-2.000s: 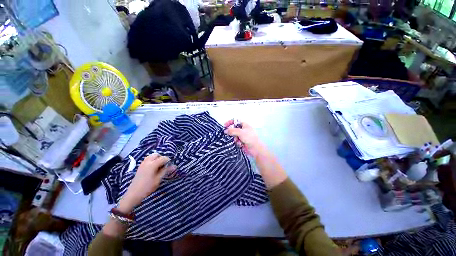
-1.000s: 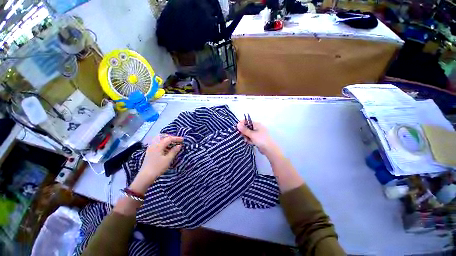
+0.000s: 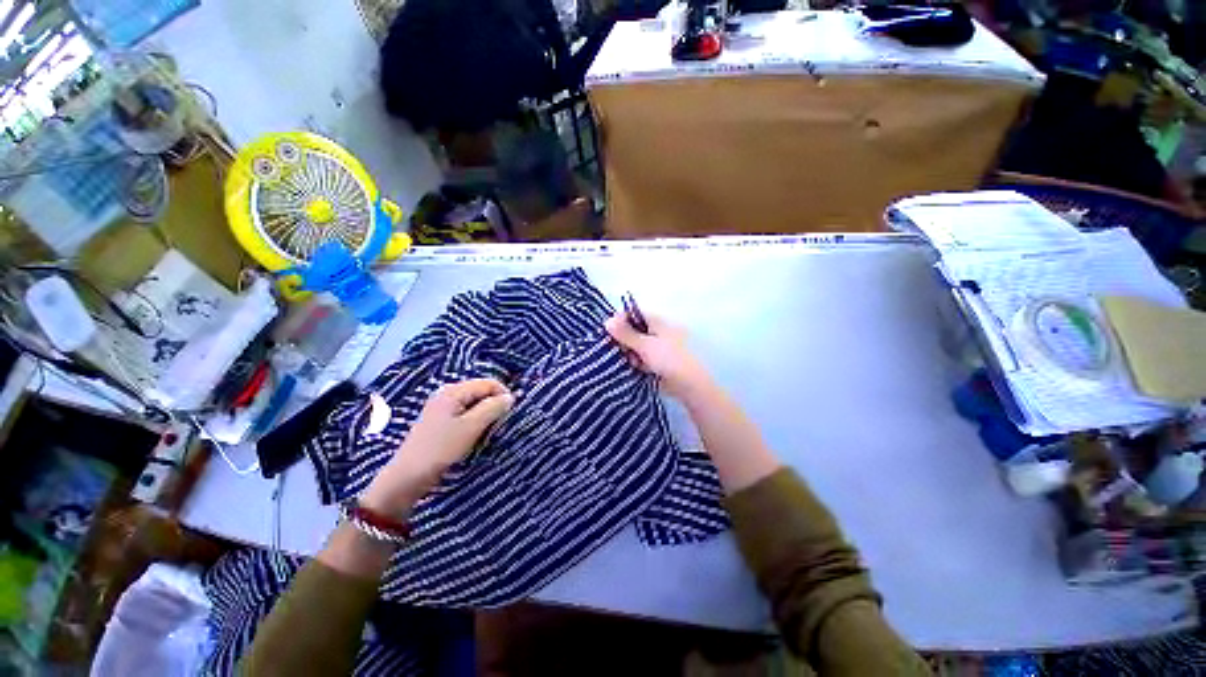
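A navy-black and white striped garment [image 3: 556, 463] lies spread and partly rumpled on the white table. My left hand [image 3: 456, 423] pinches its cloth near the middle, with fingertips together. My right hand [image 3: 648, 347] is at the garment's upper right edge and holds small dark thread snips [image 3: 635, 312], whose tips point up past the fingers. Its fingertips also touch the cloth edge. A small white label [image 3: 378, 414] shows on the cloth left of my left hand. A striped sleeve end [image 3: 690, 500] lies at the lower right of the garment.
A yellow and blue desk fan [image 3: 312, 212] and a black smartphone [image 3: 304, 430] are at the left. Papers [image 3: 1018, 291] with a tape roll [image 3: 1062, 336] and small containers are at the right. A lined bin [image 3: 156, 622] is at lower left. A brown-fronted table [image 3: 807, 152] stands beyond.
My left hand has moved a little right and inward over the cloth. The snips in my right hand have turned and look closer together. The view has shifted, and the white label shows again.
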